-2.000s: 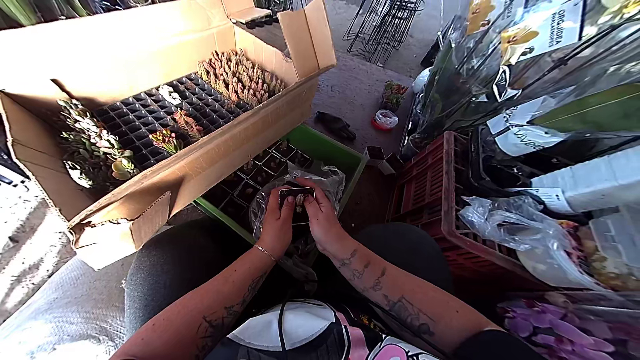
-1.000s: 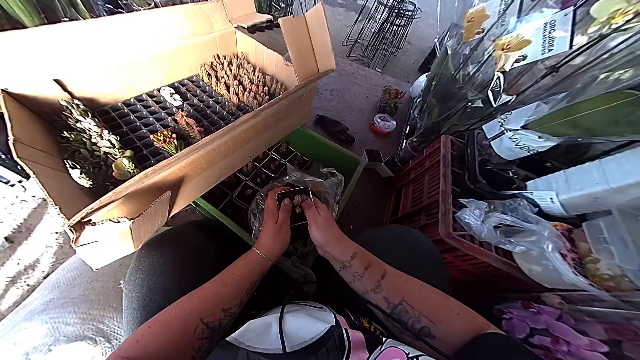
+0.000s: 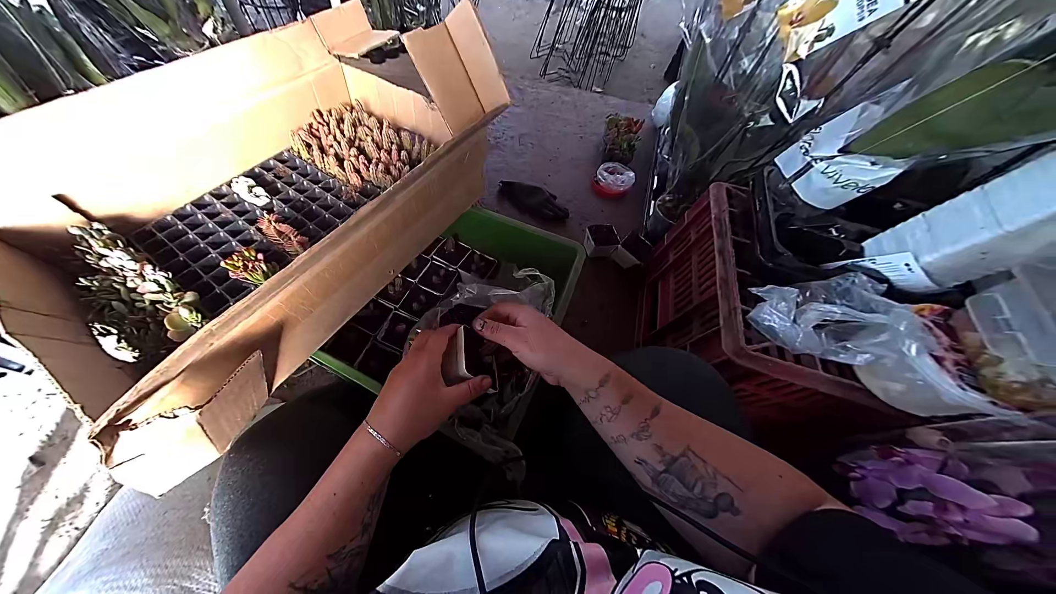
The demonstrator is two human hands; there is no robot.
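Note:
My left hand (image 3: 425, 384) holds a small square plant pot (image 3: 468, 356), tilted, its pale rim towards my right. My right hand (image 3: 524, 337) is at the pot's far right side, thumb and fingers close together; whether something is between them cannot be told. Both hands are over a clear plastic bag (image 3: 528, 290) with dark contents, which rests on a green crate (image 3: 569, 264) of small dark pots. Left of the crate, a cardboard box (image 3: 330, 272) holds a black cell tray (image 3: 210, 239) with small succulents, among them a dense reddish-brown group (image 3: 359, 148).
A red plastic crate (image 3: 726, 272) with bags and containers stands at the right, below wrapped orchids. Beyond the green crate lie a black glove (image 3: 534, 200), a red-based tub (image 3: 614, 179), empty square pots (image 3: 602, 239) and a small potted plant (image 3: 622, 138). Purple flowers (image 3: 940, 495) are at lower right.
The pot, held between both hands earlier, has been tilted in my left hand. My right hand has shifted to the far right side of the pot, over the bag.

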